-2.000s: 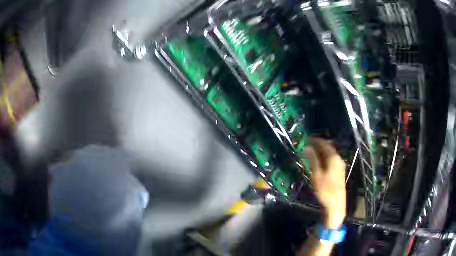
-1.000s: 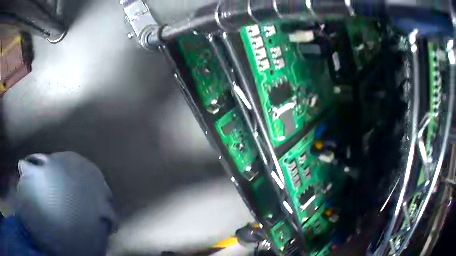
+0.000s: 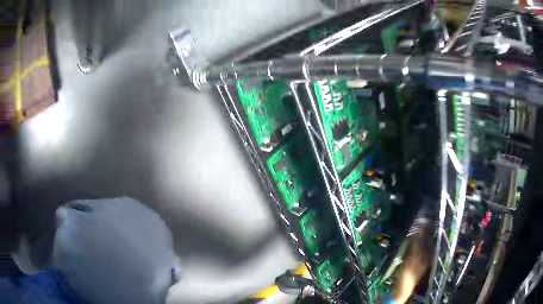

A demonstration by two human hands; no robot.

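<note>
A shiny metal wire rack [image 3: 369, 66] stands on the right half of the view. Green circuit boards [image 3: 286, 178] lie in rows on its shelves, crowded with white, black and yellow parts. A hand, which looks like my right hand [image 3: 411, 267], is at the lower right between shelf bars, over the rack. It is strongly blurred and partly dark, with a bit of light blue at its wrist by the bottom edge. Whether its fingers hold anything cannot be told. My left hand is not in view.
Grey floor [image 3: 202, 160] lies left of the rack. A rounded grey-blue cloth shape [image 3: 113, 249] fills the lower left. A caster [image 3: 292, 284] is at the rack's lower corner by a yellow floor line [image 3: 265, 292]. A brown box with yellow tape [image 3: 30, 65] is upper left.
The view has shifted and shows more of the rack's top bar and end. The hand, absent one second ago, is back at the lower right, lower than two seconds ago.
</note>
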